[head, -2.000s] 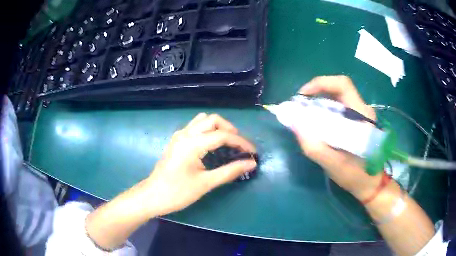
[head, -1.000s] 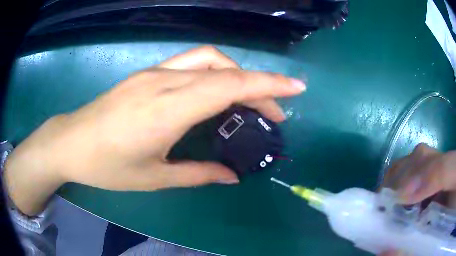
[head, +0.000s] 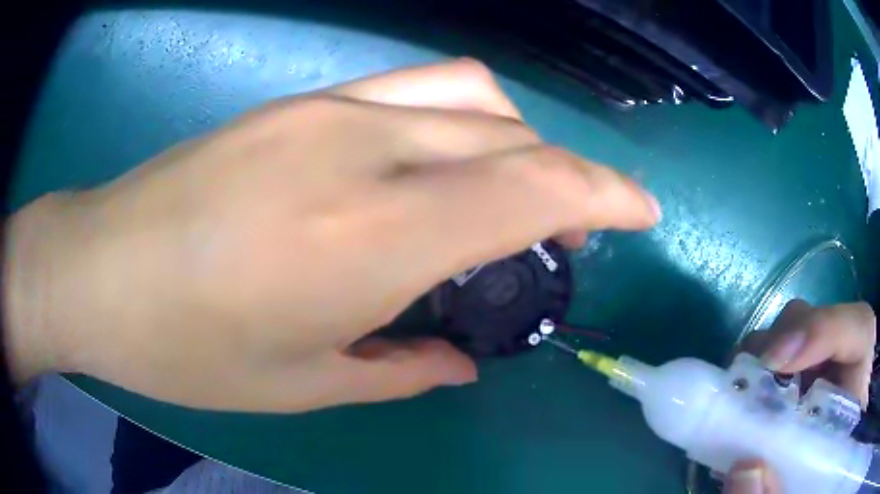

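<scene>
My left hand (head: 289,232) holds a round black speaker unit (head: 502,304) between thumb and fingers, low over the green bench. The palm and fingers hide its left part. White dots show at its lower right rim, with a thin dark red wire beside them. My right hand (head: 820,347), cut off by the right edge, holds a white glue syringe (head: 714,405). Its needle (head: 563,344) with a yellow-green hub points left, the tip at or very near the white dots. Contact cannot be told for sure.
The glossy green bench (head: 579,434) lies beneath, its front edge curving at the lower left. Black trays (head: 675,58) stand at the upper right. A clear hose (head: 791,265) loops at the right. A white paper piece (head: 862,135) lies near the right edge.
The view is closer than two seconds ago. Since one second ago, the needle tip has come up to the white dots on the unit, and the trays show further right.
</scene>
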